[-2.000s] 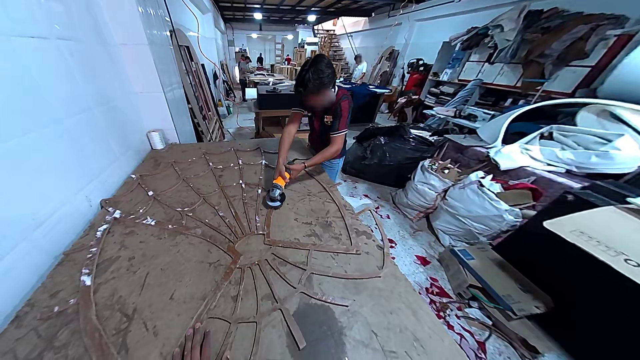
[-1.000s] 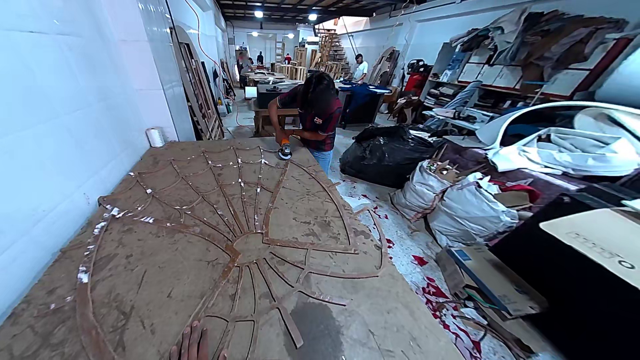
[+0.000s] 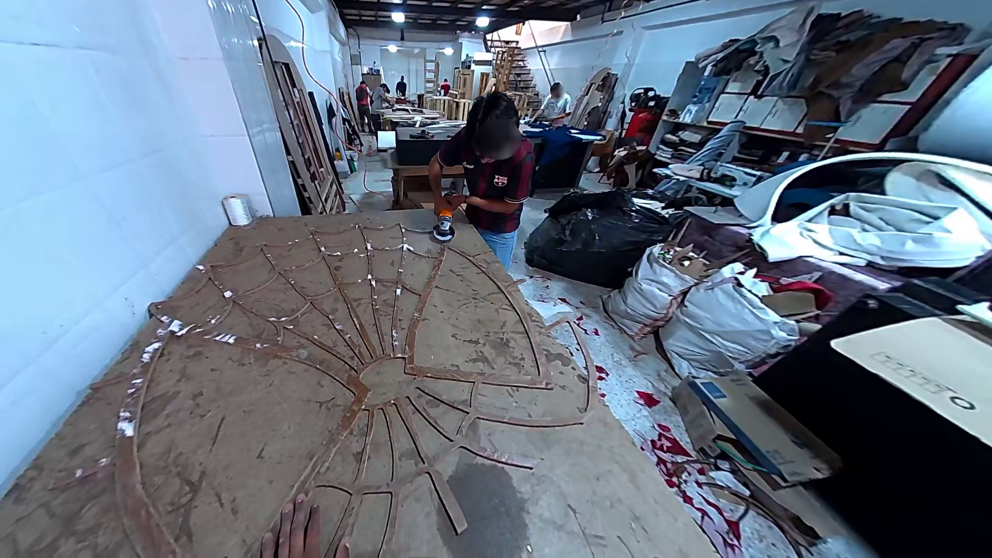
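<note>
My left hand (image 3: 294, 531) rests palm down at the bottom edge of the view, with its fingers apart, on or beside the lower strips of a brown web-shaped frame (image 3: 353, 395). The hand grips nothing. My right hand is not in view. Curved and straight strips make up the frame, which lies flat on a large brown work table (image 3: 240, 418); white patches mark many of its upper and left strips. At the table's far end a co-worker (image 3: 488, 174) holds an orange handheld power tool, likely an angle grinder (image 3: 443, 226), with its disc low at the frame's far edge.
A thread spool (image 3: 237, 210) stands at the far left table corner by the white wall. Right of the table are a black plastic bag (image 3: 597, 236), stuffed white sacks (image 3: 725, 322), a cardboard box (image 3: 763, 434) and red scraps (image 3: 670, 446) on the floor. Several people work farther back.
The co-worker has moved the power tool from the middle of the frame to its far edge and now stands more upright. My left hand has stayed at about the same place.
</note>
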